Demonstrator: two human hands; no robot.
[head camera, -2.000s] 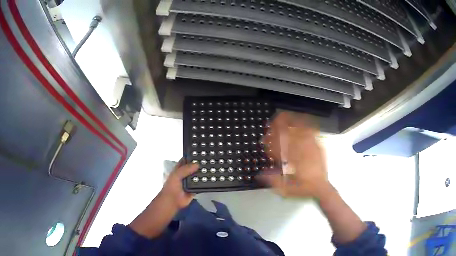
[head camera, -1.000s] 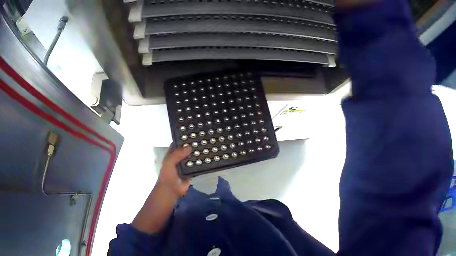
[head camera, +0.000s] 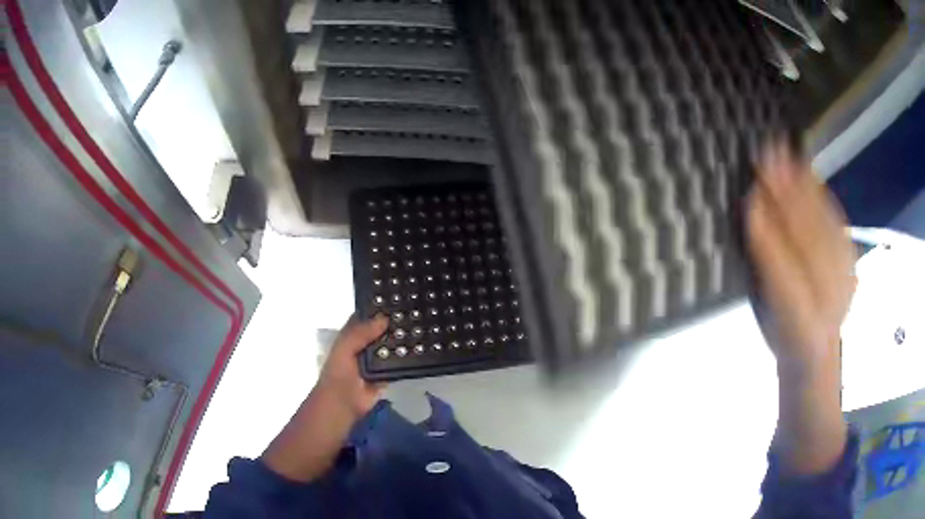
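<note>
My left hand grips the near left corner of a black loaded tray, thumb on top. Rows of shiny silver round parts sit in its pockets. My right hand, blurred, holds the right edge of a second black tray with rows of bright silver parts. This second tray is blurred, tilted, closer to the camera, and covers the right part of the first tray. The fingers of my right hand under or behind the tray edge are not clear.
Grey perforated shelves with pale ends are stacked in the chamber above. The thick grey door with double red seal lines and brass-fitted tubing stands at left. A blue panel is at the right edge and a blue object at lower right.
My right arm was reaching up over the shelves; it has come back down with a second tray. My left hand still holds the first tray, now turned straighter.
</note>
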